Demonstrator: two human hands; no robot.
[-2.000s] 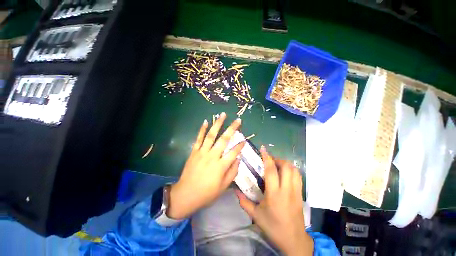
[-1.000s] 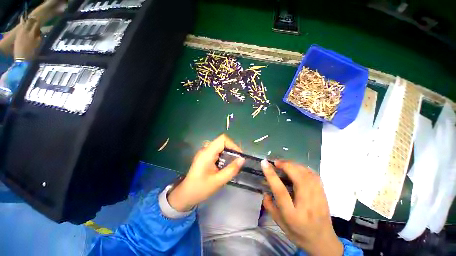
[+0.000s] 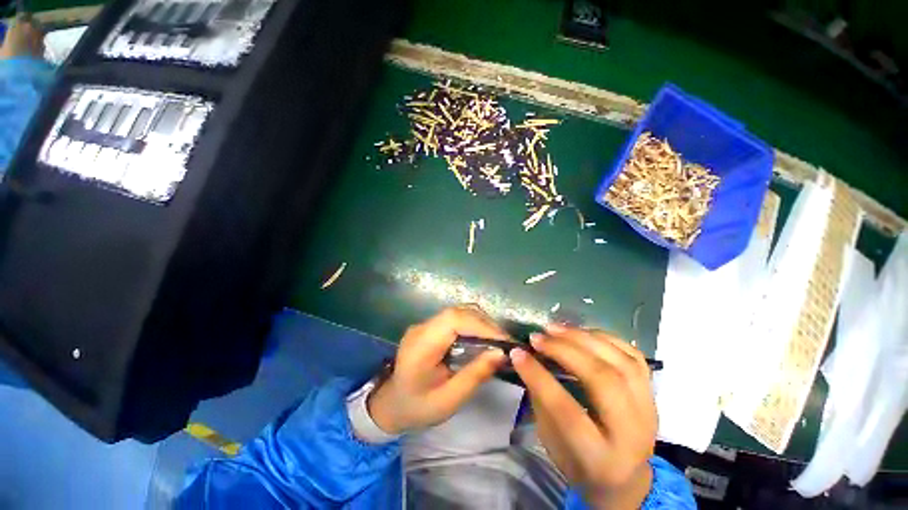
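My left hand (image 3: 433, 369) and my right hand (image 3: 597, 403) hold a thin dark phone-sized unit (image 3: 483, 347) between thumbs and fingers, above my lap at the bench's near edge. The unit is seen almost edge-on, so its face is hidden, and the fingers cover much of it. A heap of yellow, white and dark slivers (image 3: 468, 129) lies on the green bench beyond my hands. An open blue bin (image 3: 732, 164) holds many pale-tan strip parts (image 3: 662, 189).
A large black foam tray (image 3: 110, 289) with silvery units (image 3: 124, 139) stands at left. A tan-rowed sticker sheet (image 3: 801, 329) and white release paper (image 3: 861, 369) lie at right. A small dark unit (image 3: 584, 20) lies at the back. Another person's blue sleeve (image 3: 22, 100) shows at far left.
The unit has turned from its pale face showing to nearly edge-on. My left hand has moved from its top to its left end. The bench has shifted in view.
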